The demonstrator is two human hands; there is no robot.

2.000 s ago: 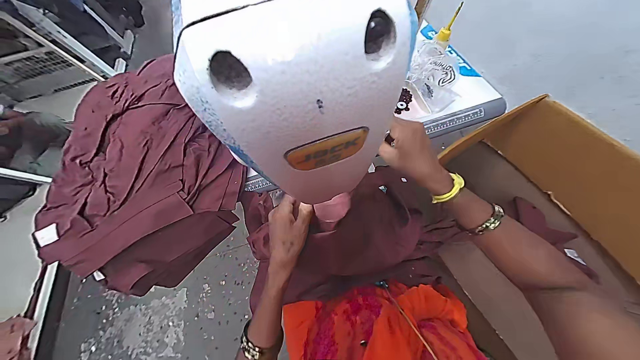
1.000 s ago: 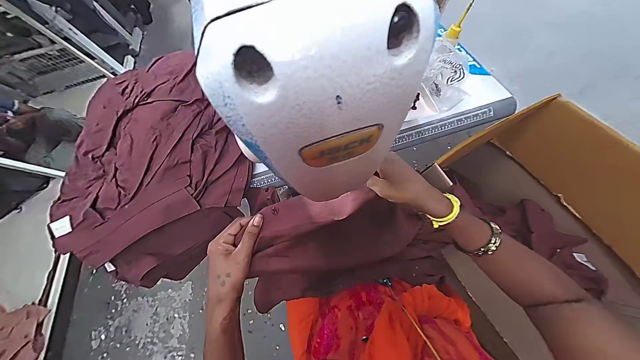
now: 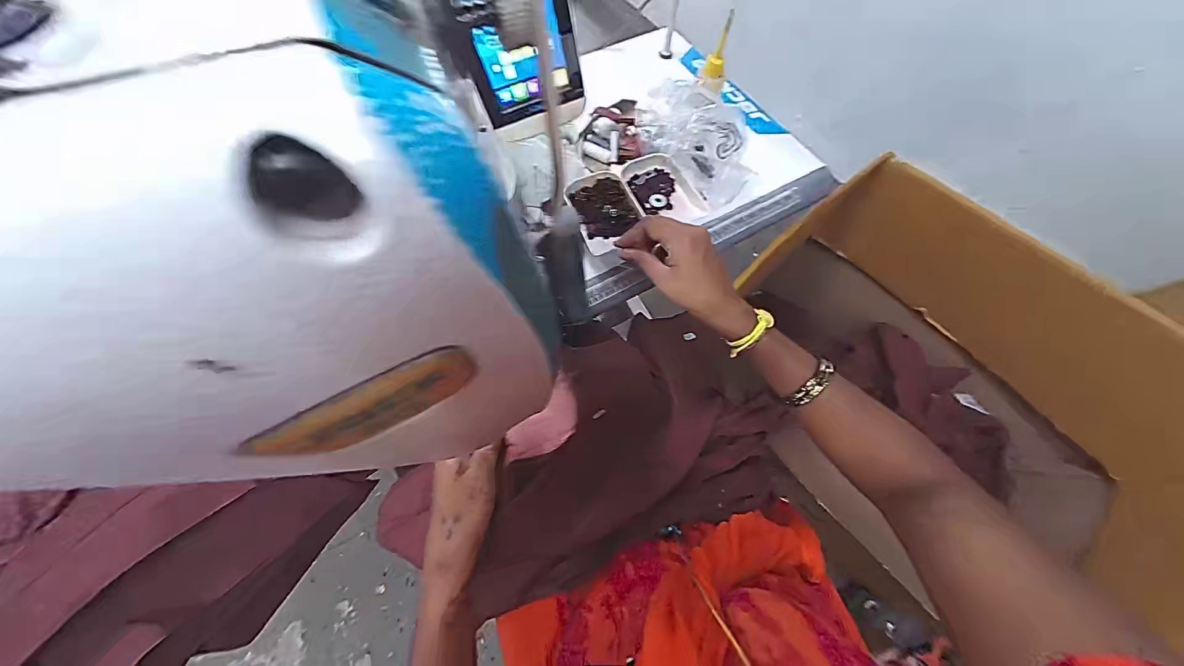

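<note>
The white and blue head of a Jack sewing machine (image 3: 370, 277) fills the upper left and hides my left fingertips. Under its lower edge my left hand (image 3: 467, 495) lies at the maroon cloth (image 3: 610, 453); its grip is hidden. My right hand (image 3: 680, 259) is at the near edge of a small white tray of dark buttons (image 3: 603, 208), thumb and fingertips brought together; whether a button is between them cannot be told. A second compartment with dark buttons (image 3: 652, 190) adjoins it.
A lit screen panel (image 3: 523, 65), a plastic bag (image 3: 708, 139) and a yellow-tipped bottle (image 3: 714, 69) are on the white machine table (image 3: 786, 171). A cardboard box (image 3: 999, 250) holding maroon cloth stands at the right. More maroon garments (image 3: 166, 564) lie at the lower left.
My right hand has left the cloth under the machine head and moved to the button tray. My left hand has moved from the cloth's left part to under the head. The view has shifted strongly.
</note>
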